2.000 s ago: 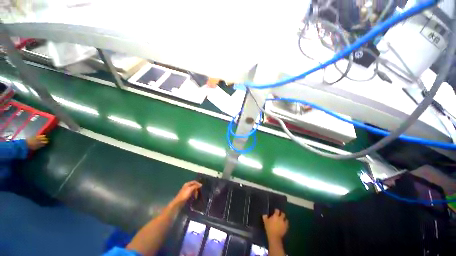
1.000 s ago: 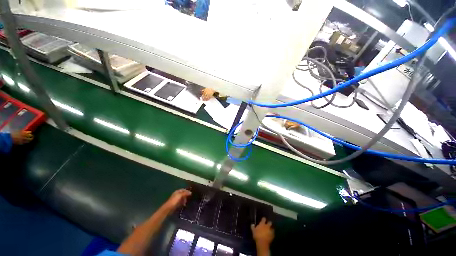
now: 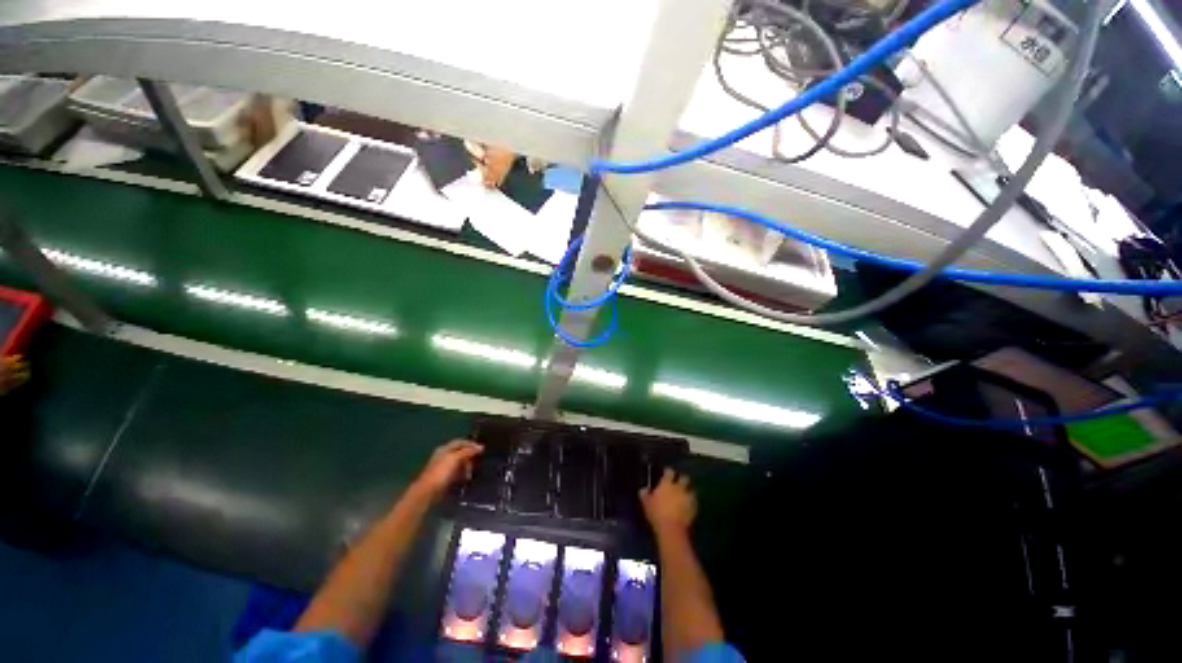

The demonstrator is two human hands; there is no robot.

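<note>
A black tray with dark-screened phones side by side lies in front of me. My left hand grips its left end, fingertips at the upper corner. My right hand grips its right end, fingers bent over the edge. A second black tray lies directly nearer to me. It holds several phones with lit purple-orange screens. My right forearm runs beside that tray's right side. The finger undersides are hidden.
A green conveyor belt runs beyond the trays. A metal post stands behind them, with blue hose and grey cable. A large black mass is at right. Part of a red tray and another person's hand show at far left.
The view has shifted, showing more of the near tray. Its third phone, dark in the oldest frame, is now lit. My hands remain at the far tray's two ends.
</note>
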